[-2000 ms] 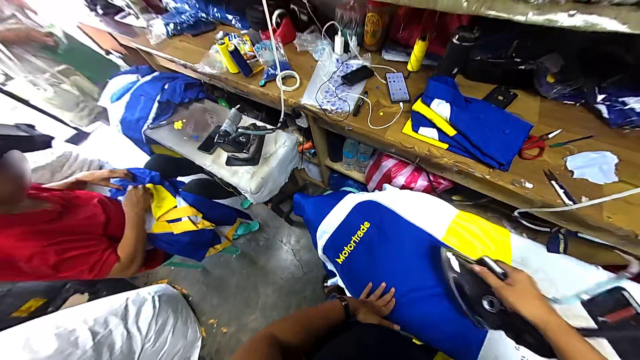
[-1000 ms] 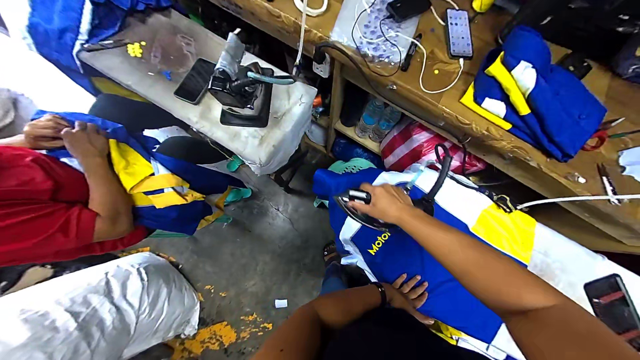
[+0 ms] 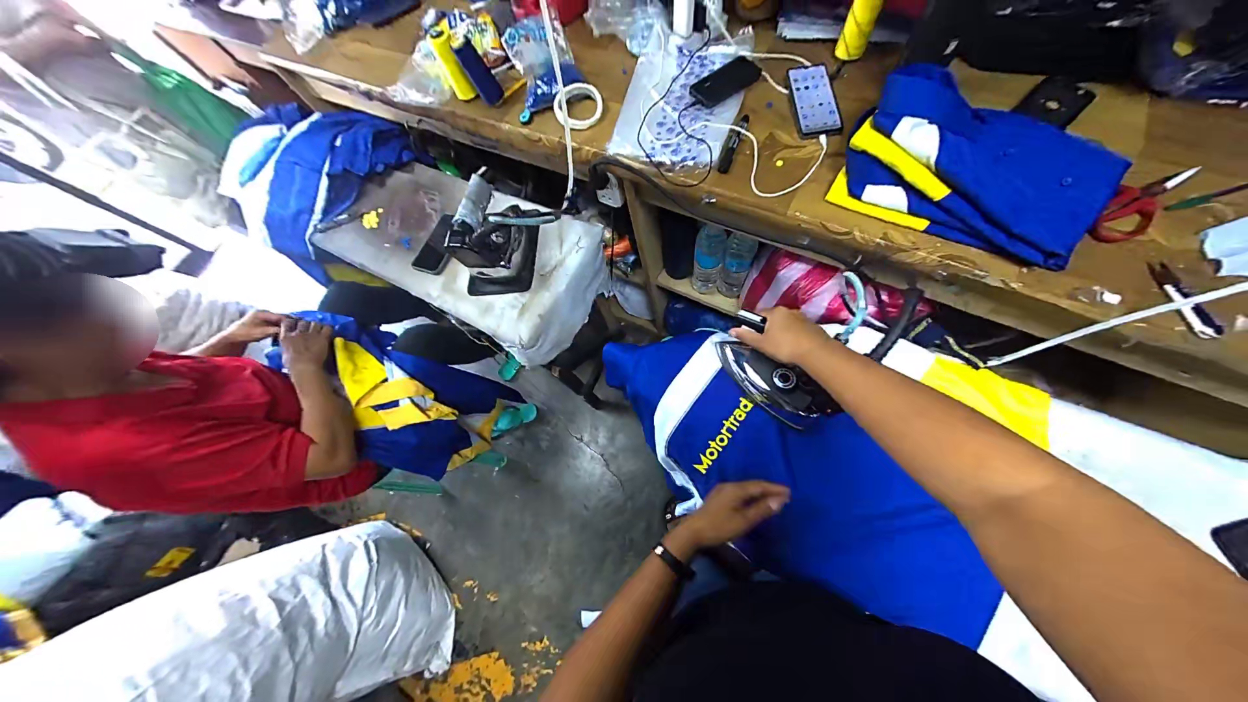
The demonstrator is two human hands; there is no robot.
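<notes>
A blue garment with white and yellow panels and yellow lettering (image 3: 877, 517) lies spread over a padded board in front of me. My right hand (image 3: 788, 339) grips the handle of a black clothes iron (image 3: 780, 382), whose soleplate rests on the garment beside the lettering. A hose and a cord run from the back of the iron. Below the lettering, my left hand (image 3: 736, 512) is at the garment's near edge, its fingers loosely bent and holding nothing that I can see.
A wooden workbench (image 3: 936, 263) runs behind, bearing a folded blue garment (image 3: 1004, 175), red scissors (image 3: 1126, 213) and a plugged-in phone (image 3: 815, 100). A second iron (image 3: 492, 249) stands on a padded table. A person in red (image 3: 185, 434) sits at left, near a white sack (image 3: 263, 614).
The iron in my right hand has gone from the garment's right part to its upper end near the lettering. My left hand, flat on the cloth earlier, has lifted and shifted left.
</notes>
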